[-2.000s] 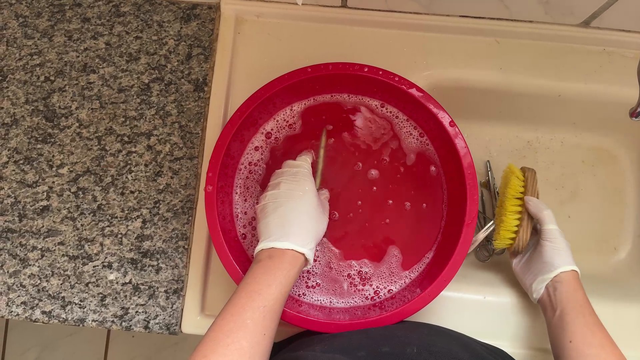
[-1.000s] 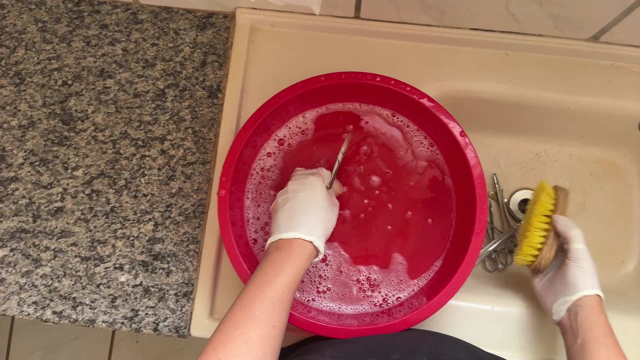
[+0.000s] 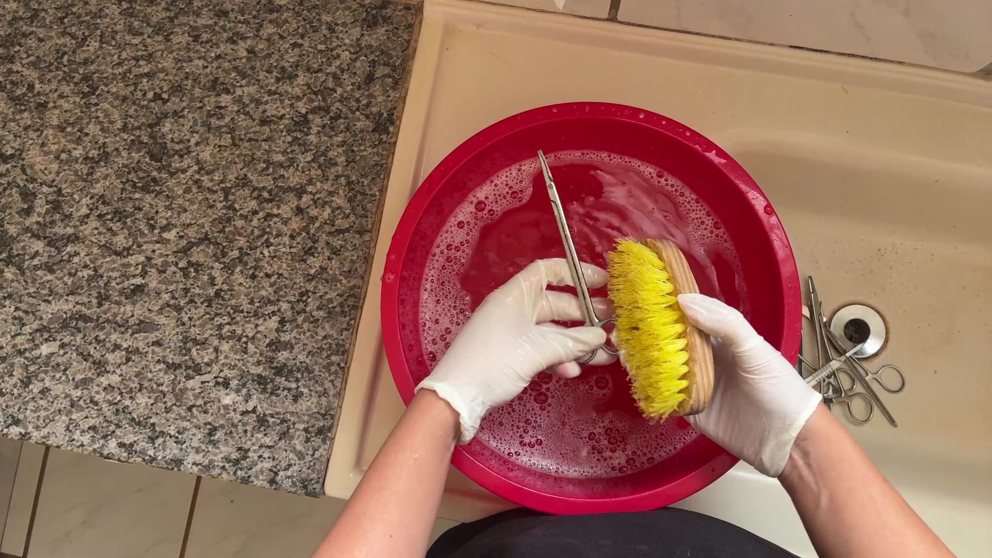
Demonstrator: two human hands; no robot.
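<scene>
White disposable gloves cover both hands. My left hand (image 3: 535, 333) grips a slim metal surgical clamp (image 3: 564, 225) near its finger rings, its closed jaws pointing up and slightly left above the water. In my right hand (image 3: 748, 376) is a scrub brush with a wooden back (image 3: 690, 333) and yellow bristles (image 3: 647, 329). The bristles face left, close beside the clamp's ring end; whether they touch it I cannot tell. Beneath both hands lies a round red plastic basin (image 3: 779, 256) with foamy water (image 3: 496, 240).
Several metal clamps and scissor-like instruments (image 3: 849, 372) lie in the beige sink (image 3: 914, 256), right of the basin and beside the metal drain (image 3: 859, 329). A speckled granite counter (image 3: 194, 232) borders the sink on the left. Wall tiles (image 3: 806, 27) run behind.
My right hand has brought the brush from over the instruments at the sink's right to above the basin. My left hand has raised the clamp, and more of it shows above the water.
</scene>
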